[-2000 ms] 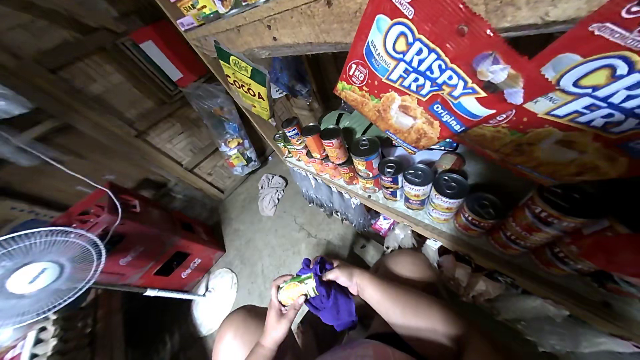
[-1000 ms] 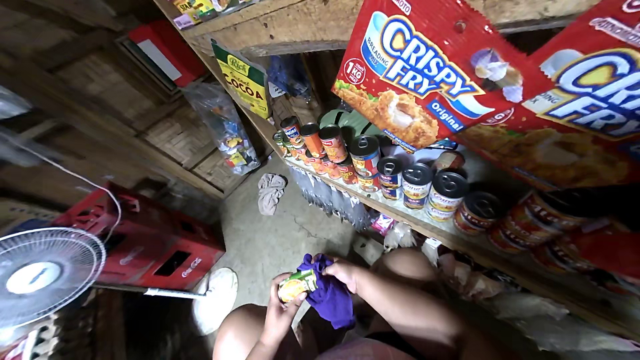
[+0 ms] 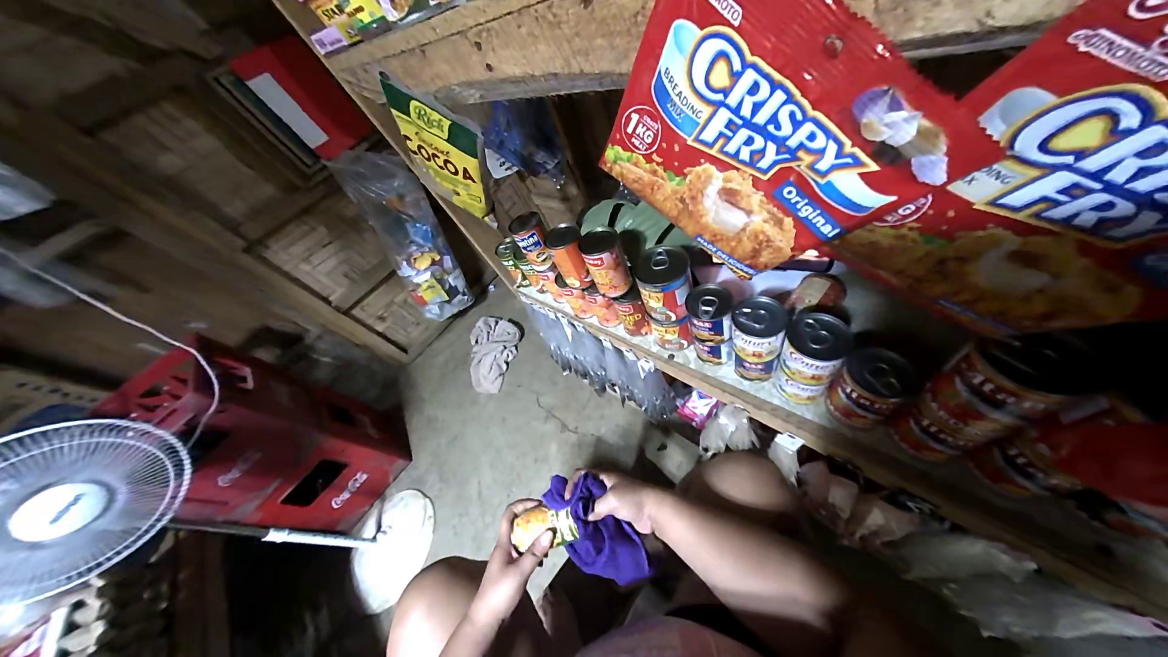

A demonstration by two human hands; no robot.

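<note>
My left hand [image 3: 520, 547] is closed around a small can with a yellow and green label [image 3: 537, 527], low in the middle of the view. A purple cloth [image 3: 607, 547] is in my right hand [image 3: 620, 500], pressed against the can's right end and hanging down below it. The two hands are close together above my knees. Up and to the right of them, a wooden shelf [image 3: 730, 388] bears a row of food cans [image 3: 663, 283], some of them stacked.
Red breading mix packs [image 3: 748, 137] hang over the shelf at right. A white fan [image 3: 82, 511] stands at left before red plastic crates [image 3: 265, 438]; its round white base [image 3: 394, 547] is near my leg. A grey rag [image 3: 495, 354] lies on the concrete floor.
The can has turned somewhat in my left hand, and the purple cloth has shifted around its end. Both hands stay in about the same place.
</note>
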